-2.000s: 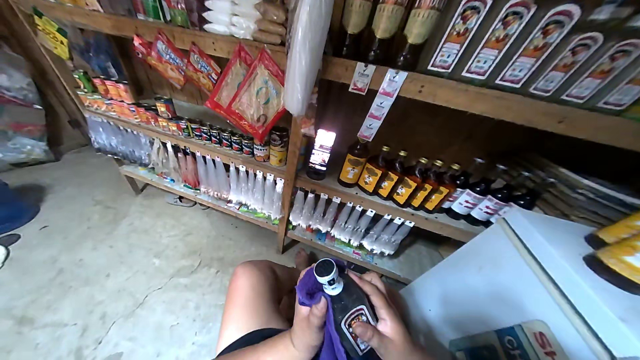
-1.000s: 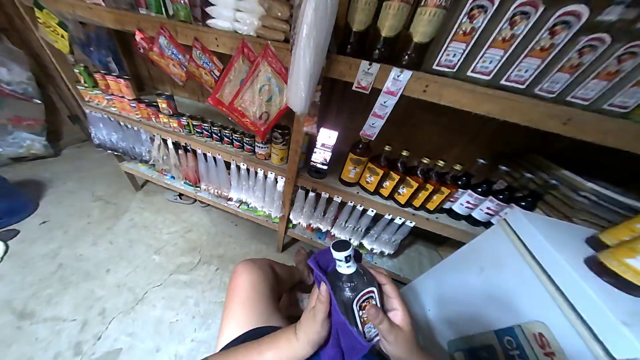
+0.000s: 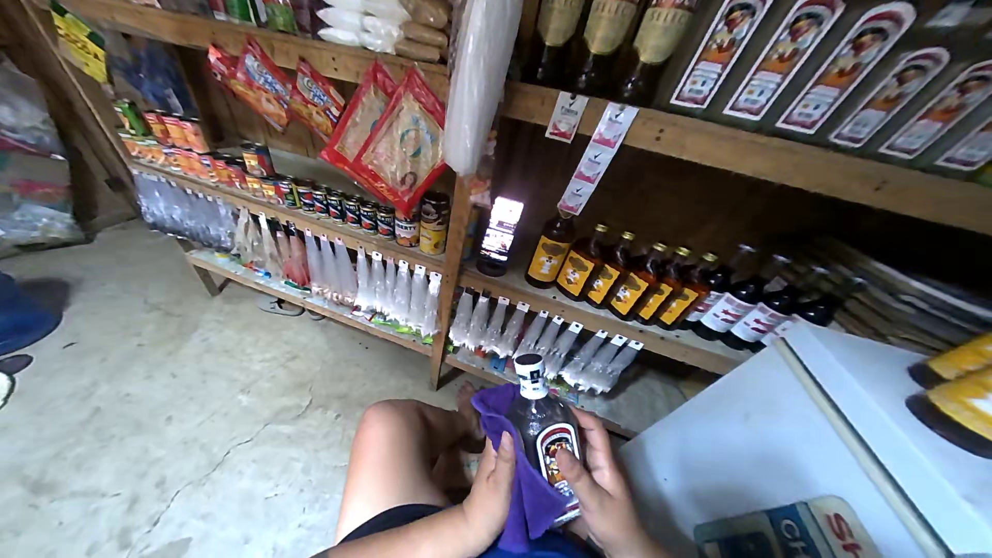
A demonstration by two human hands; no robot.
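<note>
A clear glass liquor bottle with a white-banded neck, a dark cap and an arched label stands tilted over my lap, between my hands. My left hand presses a purple cloth against the bottle's left side; the cloth hangs down below it. My right hand grips the bottle's right side, the thumb across the label. The back of the bottle and some of my fingers are hidden.
Wooden shelves ahead bear cans, hanging plastic bags and brown bottles. A lit phone stands by the post. Larger bottles line the upper shelf. A white chest or cabinet is at my right, with yellow-labelled bottles on top.
The bottle stood more tilted toward me two seconds ago, its cap facing the view; its neck has since risen. The purple cloth now spreads over its left side and lower front.
</note>
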